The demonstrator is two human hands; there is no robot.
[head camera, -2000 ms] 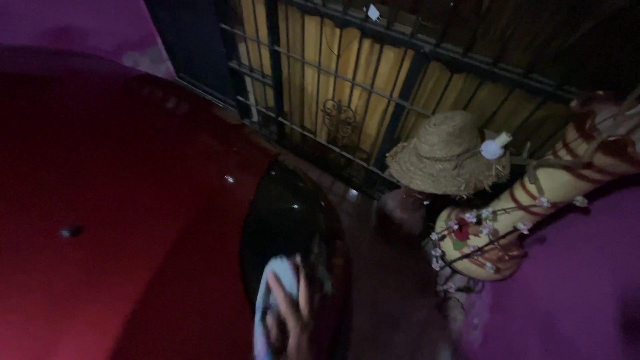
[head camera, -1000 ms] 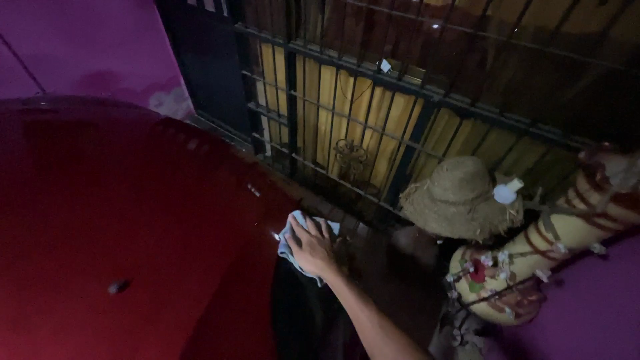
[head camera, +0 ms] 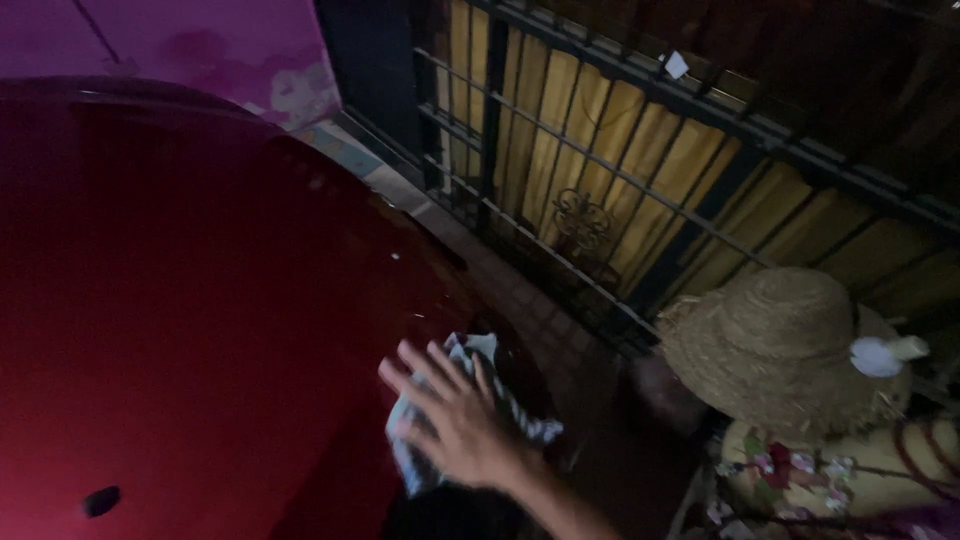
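Observation:
My right hand (head camera: 457, 420) lies over a crumpled light blue and white cloth (head camera: 405, 457), its fingers spread and the palm against the cloth. Below them is the front corner of a glossy red car body, near the edge of the hood (head camera: 247, 300). Part of the cloth sticks out past my fingertips and to the right of the hand. A dark headlight area shows just below and right of the cloth. My left hand is not in view.
A barred metal gate (head camera: 600, 157) with yellowish curtain behind runs along the right. A straw hat (head camera: 787, 345) sits above a pale post with artificial flowers (head camera: 780, 465). A purple wall (head camera: 187, 45) stands behind the car. A small dark nozzle (head camera: 101, 501) is on the hood.
My right hand with the cloth has gone from the dark headlight up to the hood's edge. Its fingers are now spread wider. The view has shifted.

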